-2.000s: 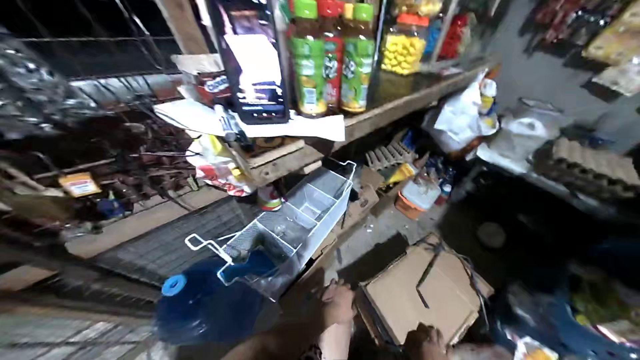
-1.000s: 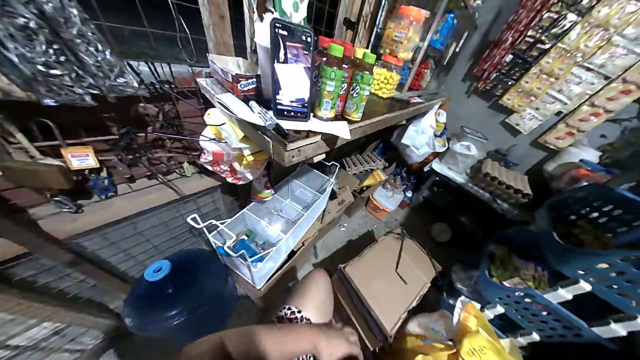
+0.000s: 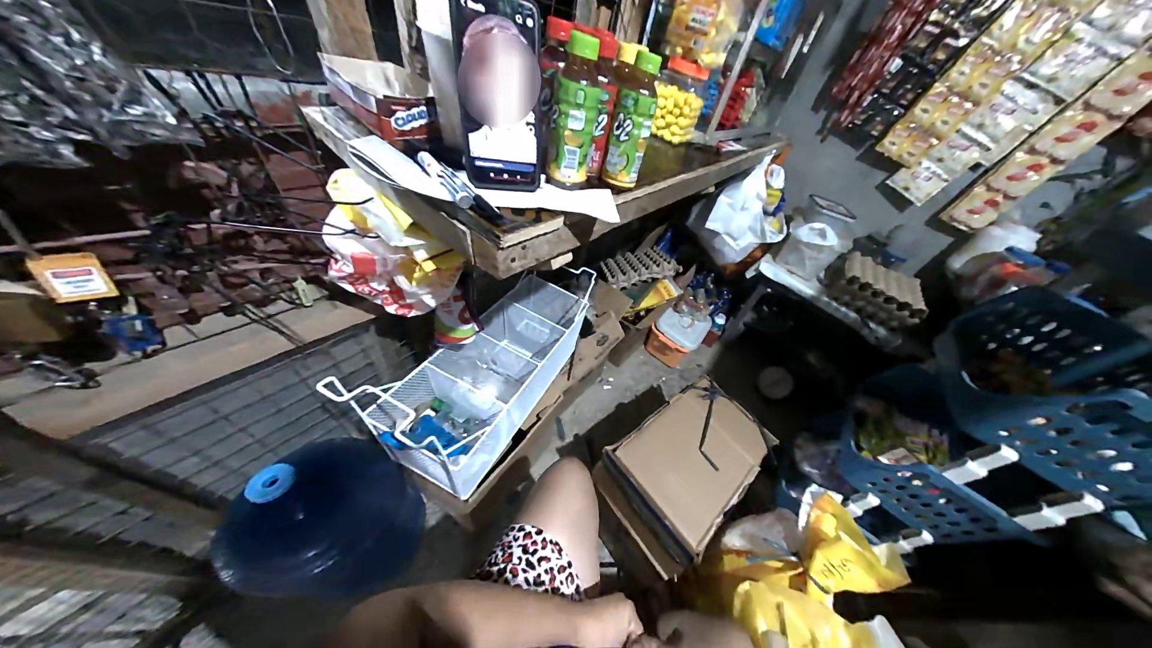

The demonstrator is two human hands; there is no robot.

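Observation:
My left hand (image 3: 612,621) is low in the middle of the head view, beside my knee, its fingers curled in. My right hand (image 3: 697,630) is just right of it, touching or nearly touching it, mostly cut off by the lower edge. Whether anything lies between them is hidden. Above and right of the hands is a flattened cardboard box (image 3: 688,468) with a dark strap. Yellow plastic bags (image 3: 837,558) lie right of my right hand. A white wire basket (image 3: 490,378) with dividers stands ahead on the left.
A wooden shelf (image 3: 684,184) holds a propped smartphone (image 3: 498,99), bottled drinks (image 3: 576,112) and a jar of yellow candies (image 3: 677,108). A blue water jug (image 3: 319,522) stands left, blue plastic crates (image 3: 945,495) right. Egg trays (image 3: 873,288) sit farther back; sachet strips (image 3: 1008,108) hang from the wall.
My hands have come together near my knee; two seconds ago they were apart, the right one at the cardboard box. The view has shifted, and the yellow bags now show.

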